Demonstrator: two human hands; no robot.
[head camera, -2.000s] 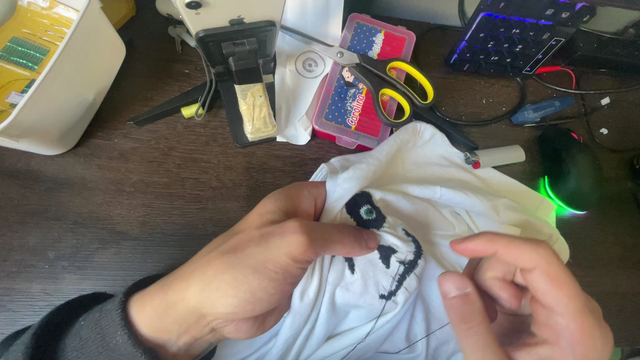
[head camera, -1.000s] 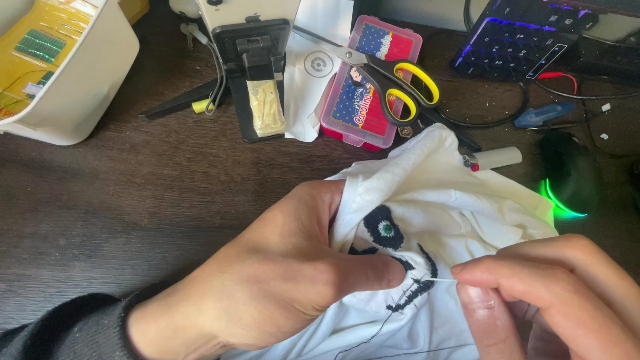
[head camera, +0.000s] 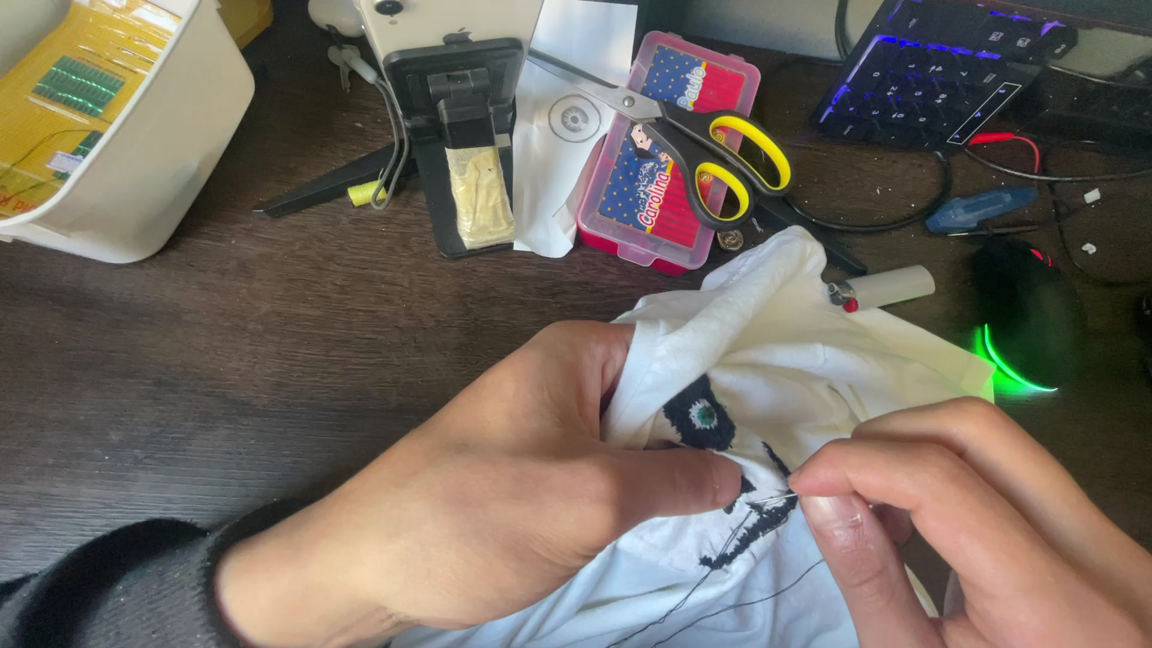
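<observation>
White fabric (head camera: 774, 360) lies bunched on the desk, bearing black embroidery (head camera: 760, 535) and a stitched eye with a green centre (head camera: 703, 414). My left hand (head camera: 504, 477) grips the cloth, its thumb on top beside the stitching and its other fingers hidden underneath. Between thumb and index finger, my right hand (head camera: 945, 513) pinches a sewing needle (head camera: 776, 498), whose free end lies at the black stitches. Dark thread (head camera: 720, 612) trails over the cloth below the embroidery.
Scissors with black and yellow handles (head camera: 702, 144) rest on a pink plastic box (head camera: 666, 153). A phone on a black stand (head camera: 450, 72), white bin (head camera: 180, 153), lighter (head camera: 886, 288), lit mouse (head camera: 1026, 315), keyboard (head camera: 927, 81) and blue tool (head camera: 981, 209) surround the cloth on the dark desk.
Two seconds ago my right hand was apart from the embroidery; it has come in to the stitches, with the needle now at the cloth. My left hand keeps its grip.
</observation>
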